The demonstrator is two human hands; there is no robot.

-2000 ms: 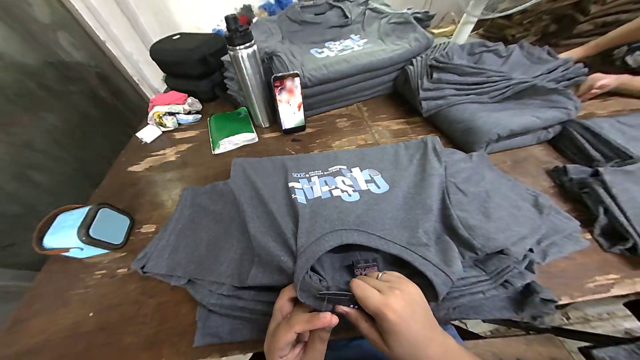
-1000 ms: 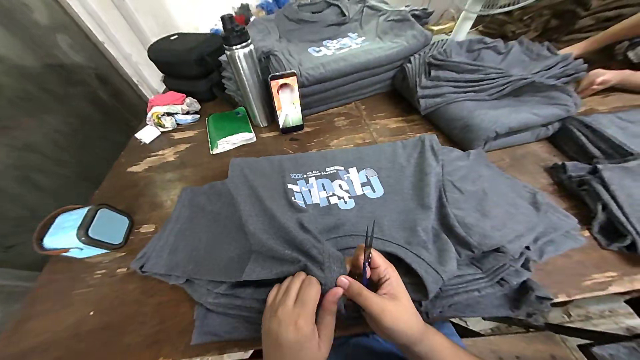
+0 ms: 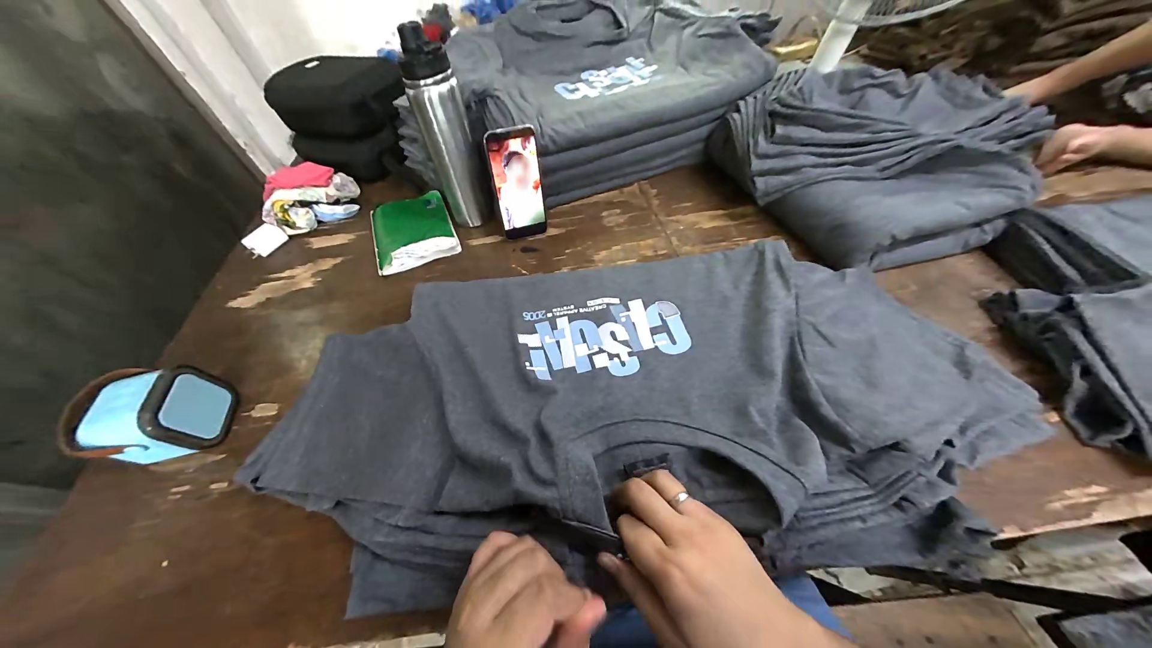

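Observation:
A grey T-shirt with a blue and white chest print (image 3: 684,396) lies on a pile of grey shirts, its collar towards me. My right hand (image 3: 666,540), with a ring on one finger, is at the open neck, fingers curled on the back collar band just below the neck label (image 3: 648,465). Whether thread snips are still in its palm is hidden. My left hand (image 3: 522,594) is beside it at the near edge of the collar, its fingers curled by the fabric; what they pinch is hard to see.
Behind stand a folded shirt stack (image 3: 612,135), a steel bottle (image 3: 445,135), a propped phone (image 3: 517,180) and a green packet (image 3: 412,229). A light blue speaker-like device (image 3: 162,414) is at left. Another person's hands (image 3: 1071,144) touch a grey cloth pile (image 3: 882,162) at right.
The snips seen upright in my right hand one second ago no longer show. My right hand has moved into the neck opening, and my left hand has come down nearer to me.

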